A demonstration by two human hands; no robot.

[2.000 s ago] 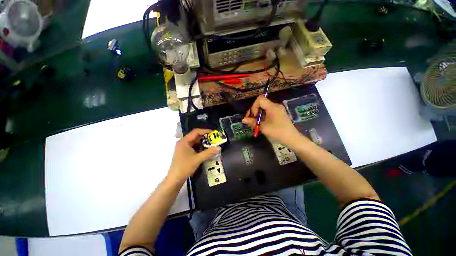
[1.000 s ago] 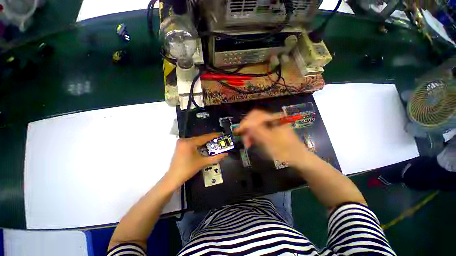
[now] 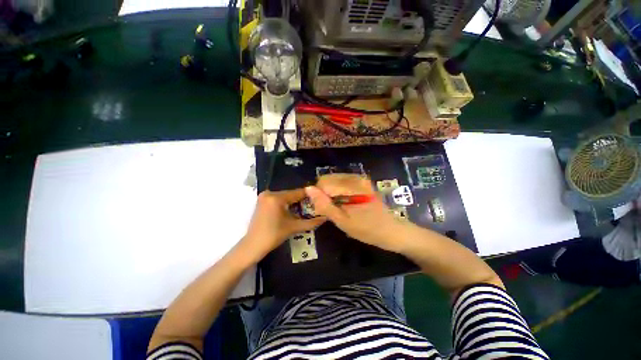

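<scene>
My left hand (image 3: 273, 223) holds the small adapter unit (image 3: 307, 207) above the left cream socket strip (image 3: 303, 247) on the black test board (image 3: 351, 261). The unit is mostly hidden by my fingers. My right hand (image 3: 358, 214) grips the thin red-handled tool (image 3: 357, 200), its red end pointing right. The tool's other end reaches toward the unit; contact cannot be made out. A white round plug adapter (image 3: 402, 195) sits on the right socket strip.
Behind the board stand a glass bulb (image 3: 276, 59) on a white holder, grey instruments (image 3: 365, 83), red leads (image 3: 330, 110), black cables and a cream extension socket (image 3: 445, 88). White sheets flank the board (image 3: 140, 232). A fan (image 3: 603, 169) and part of a person are at the right.
My right hand has moved left and down from over the board, bringing the tool to the unit. My left hand still holds the unit. The view has shifted slightly.
</scene>
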